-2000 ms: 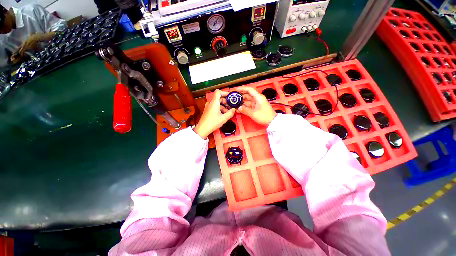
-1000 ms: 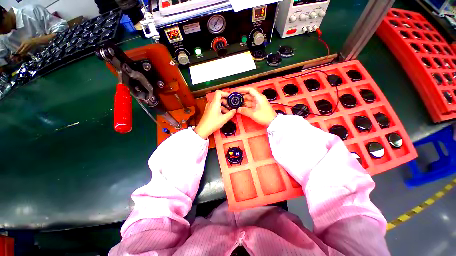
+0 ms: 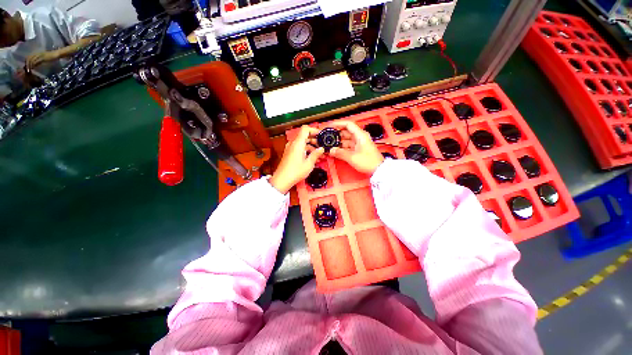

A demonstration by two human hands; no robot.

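Note:
A round black unit (image 3: 328,139) is held between the fingers of both hands, above the upper left corner of the tray. My left hand (image 3: 296,163) grips its left side and my right hand (image 3: 357,149) its right side. The red-orange tray (image 3: 337,258) has a grid of square pockets, many holding black discs. One disc with coloured dots (image 3: 325,215) lies in the left column, with another dark disc (image 3: 317,178) above it. A thin dark wire lies across the tray. My right forearm hides some pockets.
The orange fixture (image 3: 225,90) with a toggle clamp (image 3: 188,114) and red handle (image 3: 170,151) stands left of the tray. Behind are a control box (image 3: 276,52), white paper slip (image 3: 308,93) and loose black discs (image 3: 379,82). Stacked red trays (image 3: 589,83) lie far right. Another person sits far left.
The held unit has tilted or turned slightly between my fingers and its face looks different. Both hands have barely moved. The other person's hand at the far left has shifted.

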